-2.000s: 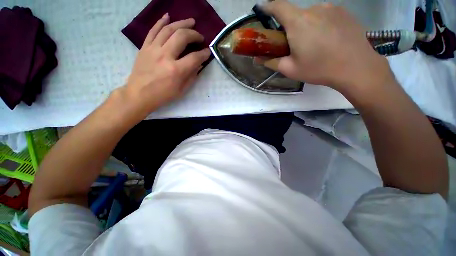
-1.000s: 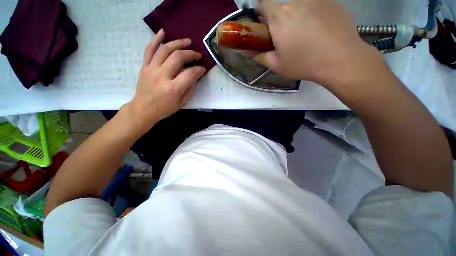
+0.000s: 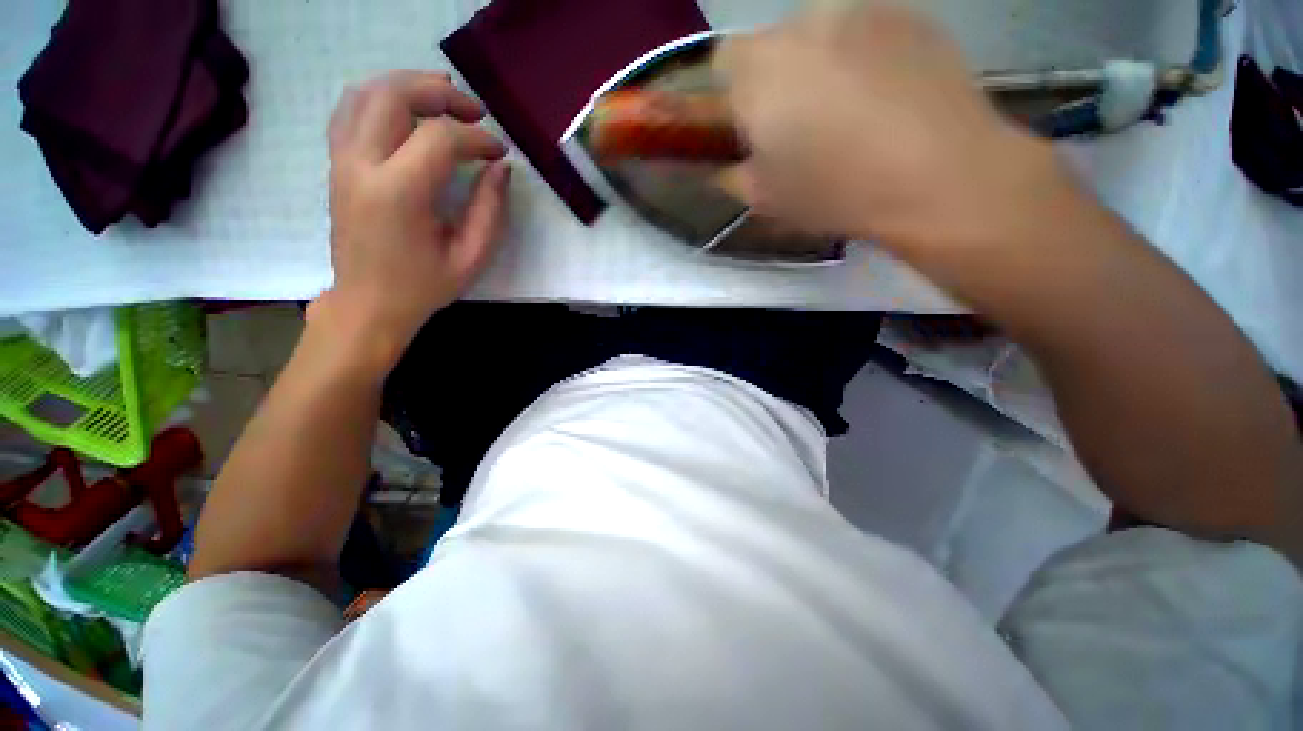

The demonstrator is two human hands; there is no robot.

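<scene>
A maroon pocket piece lies flat on the white ironing cloth, its right part under the steam iron. My right hand is closed on the iron's orange-brown handle; hand and handle are motion-blurred. My left hand rests just left of the pocket piece, fingers curled and apart, not touching it and holding nothing. A stack of maroon pockets lies at the far left of the table.
The steam hose runs right from the iron. A dark bundle lies at the far right. The table's front edge is near my body. A green plastic basket and a red stool-like thing are below left.
My left hand has lifted off the pocket piece and moved left. The iron has moved slightly left over the piece's lower right part. The table view has shifted a little.
</scene>
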